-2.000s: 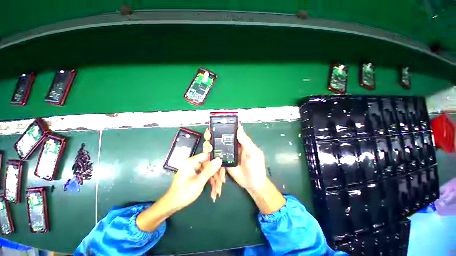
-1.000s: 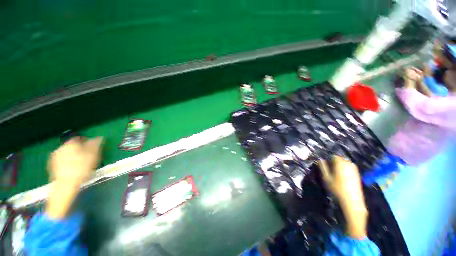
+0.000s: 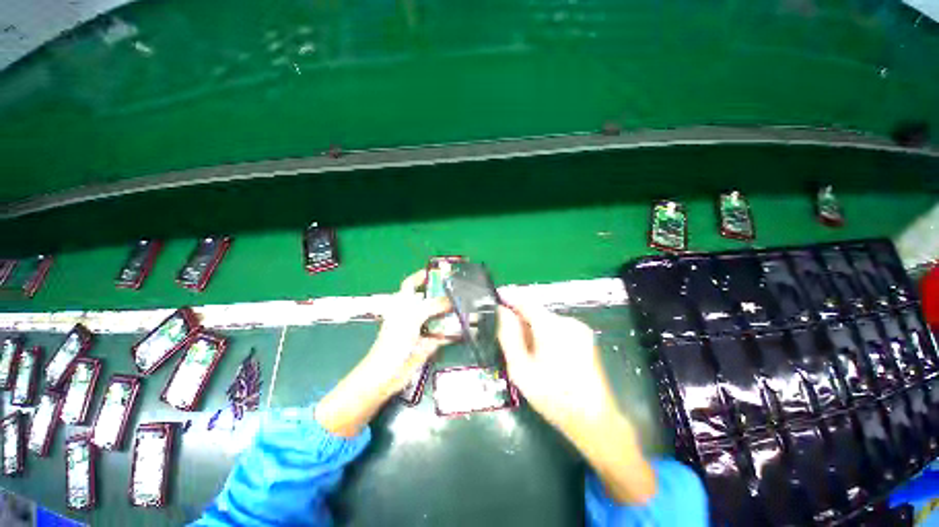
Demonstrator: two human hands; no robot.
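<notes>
My left hand [image 3: 402, 331] holds a red-rimmed phone body [image 3: 445, 270] near the white edge strip, with a little green board showing at its top left. My right hand [image 3: 541, 355] holds a thin dark cover [image 3: 474, 309] tilted over that body, partly covering it. Whether the two touch is unclear. Just below, a red-rimmed phone with a pale face [image 3: 472, 391] lies on the mat, and another phone [image 3: 416, 385] beside it is partly hidden by my left hand.
Glossy black pocketed trays [image 3: 788, 360] are at right. Several phone bodies lie on the mat at left, beside a pile of small dark parts [image 3: 245, 386]. The green belt [image 3: 577, 247] carries covered phones at left and open green-board bodies [image 3: 668, 225] at right.
The view has swung back left from the trays. My right hand has moved from the tray to the phone with a dark cover. My left hand, blurred over the belt before, now holds a phone body.
</notes>
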